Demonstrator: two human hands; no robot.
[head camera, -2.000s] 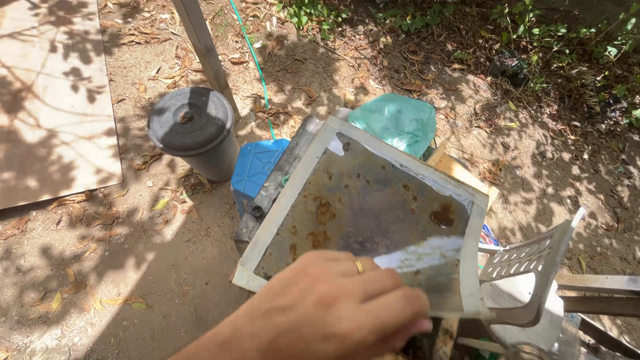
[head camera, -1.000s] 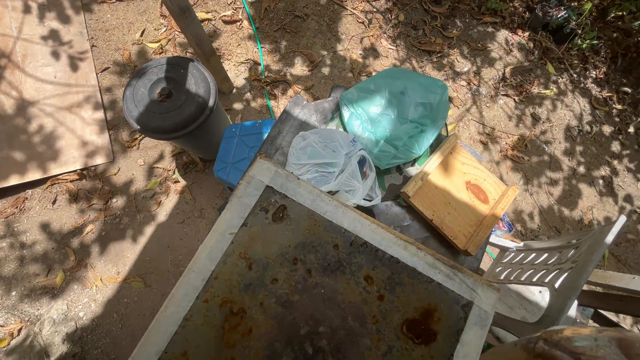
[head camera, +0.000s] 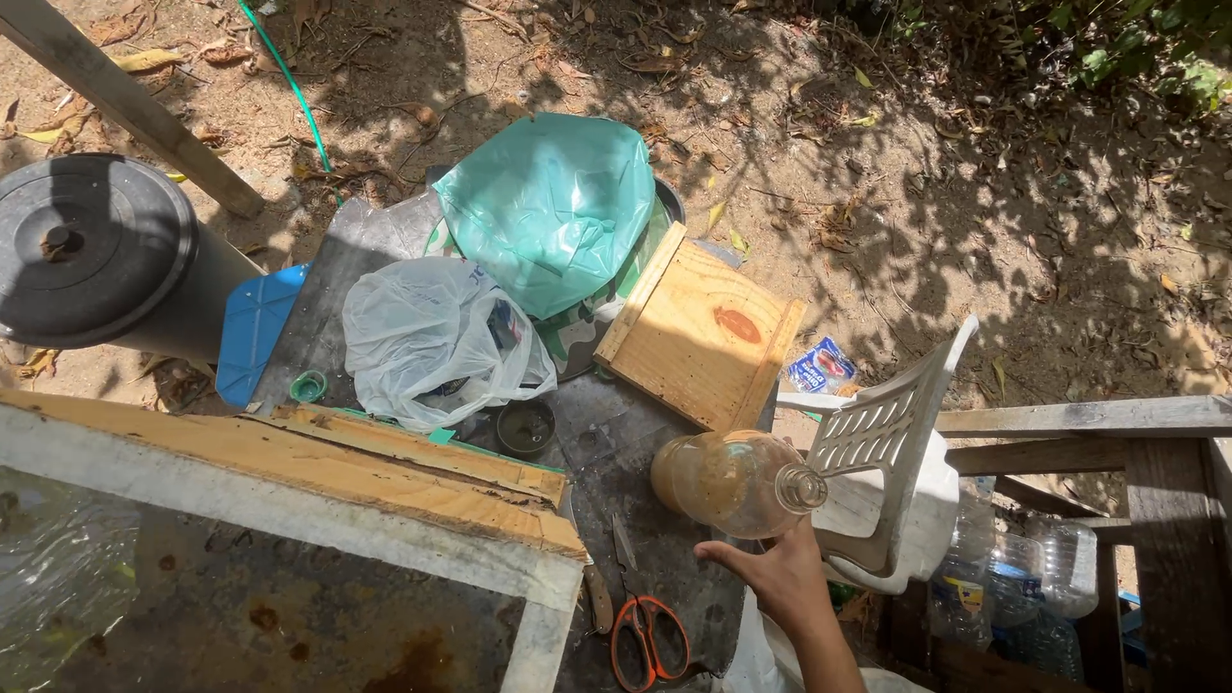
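Observation:
My right hand (head camera: 784, 568) is at the near side of a clear plastic bottle (head camera: 741, 481), thumb apart; the bottle hides the other fingers, so a grip cannot be told. The bottle lies tilted above a dark worktable (head camera: 616, 414), its open mouth toward the right. Below it are orange-handled scissors (head camera: 650, 640) and a knife's wooden handle (head camera: 597, 599). A wooden board with end battens (head camera: 703, 337) lies behind the bottle. At lower left is a wood-edged framed panel (head camera: 289, 597), its surface stained with rust-coloured spots. My left hand is out of view.
A white plastic bag (head camera: 433, 337), a green plastic bag (head camera: 558, 212) and a small dark bowl (head camera: 526, 426) sit on the table. A lidded dark bin (head camera: 87, 250) stands left. A white plastic chair (head camera: 890, 452) and a wooden structure (head camera: 1165, 539) with empty bottles (head camera: 1020, 577) are at right.
The framed panel, touched by a hand in the oldest frame, has moved toward the lower left, uncovering more of the table. My right hand and the bottle now show beside the chair. The view has shifted.

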